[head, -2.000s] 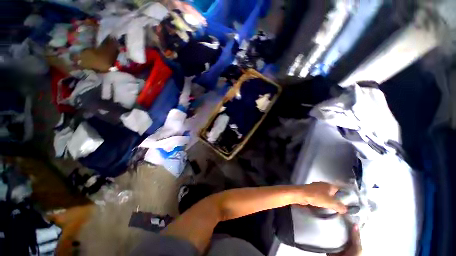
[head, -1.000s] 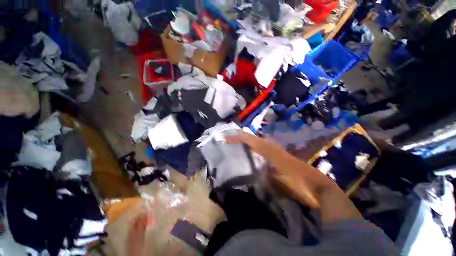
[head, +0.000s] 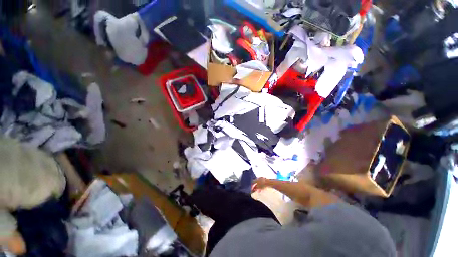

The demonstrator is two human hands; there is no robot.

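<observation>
My left hand [head: 259,184] is small and partly blurred at the near edge of a heap of white, grey and black cloth pieces [head: 228,163] on the floor. My bare forearm comes from a grey sleeve at the lower right. The finger shape is unclear, and I cannot tell whether the hand touches or grips a piece. The heap has flat white pieces on top and dark ones among them. My right hand is not in view.
A cardboard box of scraps [head: 233,75] and a red tub with pale rim [head: 168,95] stand beyond the heap. Another cardboard box [head: 346,155] holds dark cloth at right. A pale table edge [head: 444,216] is far right. Part of a person in beige [head: 27,173] is at left.
The view has swung left from the table to the floor heap. The grey-white cloth seen at my left hand a second ago is no longer distinct there. The hand is lower and nearer my body.
</observation>
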